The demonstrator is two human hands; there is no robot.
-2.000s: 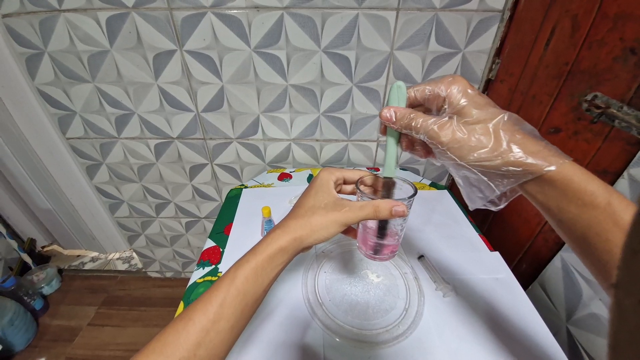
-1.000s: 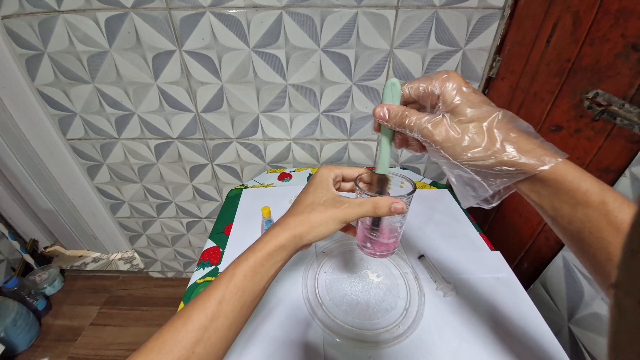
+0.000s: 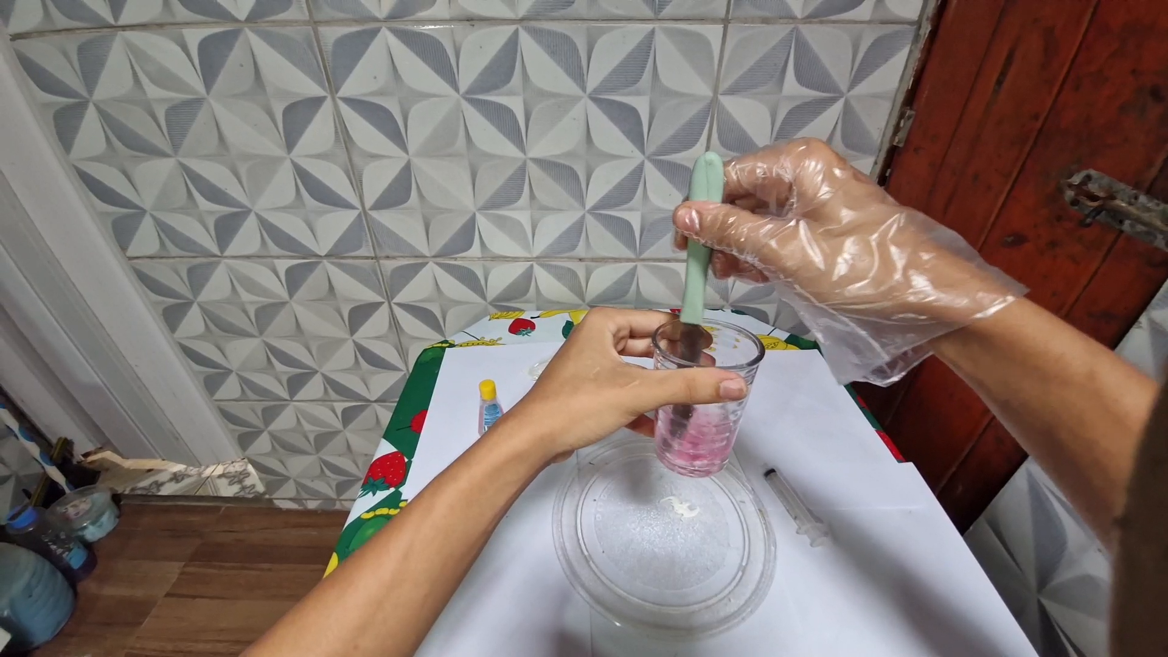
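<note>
My left hand (image 3: 611, 379) is wrapped around a clear drinking glass (image 3: 698, 429) with pink contents in its lower part. The glass is held over the far part of a round clear plate or lid (image 3: 666, 557), which bears a small white smear. Above the glass, my right hand (image 3: 794, 219), in a clear plastic glove, grips the pale green handle (image 3: 698, 283) of a utensil. Its metal lower part stands inside the glass; the tip is hard to make out in the pink contents.
White paper (image 3: 849, 584) covers much of a fruit-patterned tablecloth (image 3: 388, 470). A capless-looking syringe (image 3: 797, 507) lies right of the plate, and a small yellow-capped bottle (image 3: 489, 406) stands beyond my left forearm. Bottles and a tub (image 3: 87, 511) are at the lower left, near the floor.
Both hands keep their hold on the glass and the green-handled utensil. The handle has shifted slightly left since the earliest frame.
</note>
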